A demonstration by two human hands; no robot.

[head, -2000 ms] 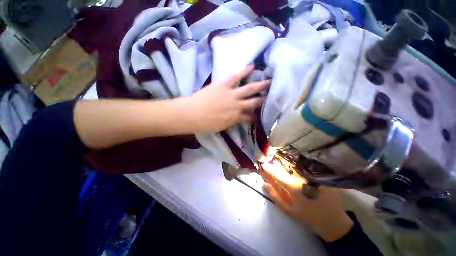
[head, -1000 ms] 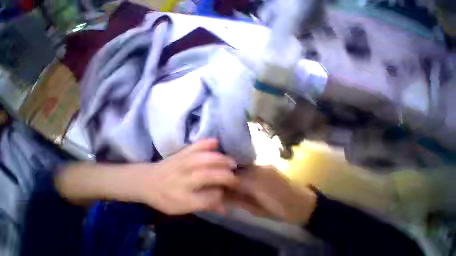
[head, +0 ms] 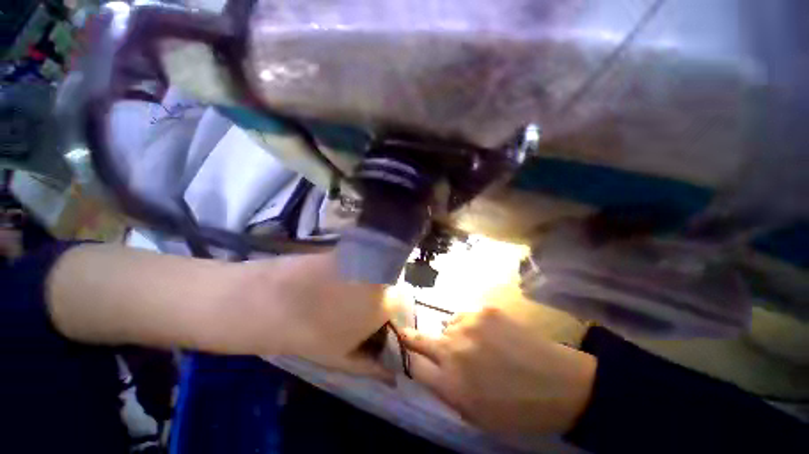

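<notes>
The sewing machine head (head: 497, 97), white with a teal stripe, fills the upper view. Its dark round tension part (head: 390, 191) hangs in front of my left wrist and hand. Glare from the lamp (head: 479, 275) washes out the needle area. My left hand (head: 333, 310) is left of the glare, its fingers partly hidden and blurred. My right hand (head: 501, 368) lies right of it, fingers bent towards the left hand. A narrow dark edge (head: 401, 348) shows between the hands; whether either grips it is unclear. Light grey cloth (head: 226, 182) lies bunched behind the machine's left end.
A curved dark and shiny metal loop (head: 106, 151) looms large at the upper left. A blue plastic crate (head: 217, 403) is below the table's front edge (head: 355, 399). A brown board (head: 89, 213) is at the far left.
The view has moved closer to the machine, which now covers much of the grey cloth. My left hand came off the bunched cloth towards my right hand; both are now by the bright needle area.
</notes>
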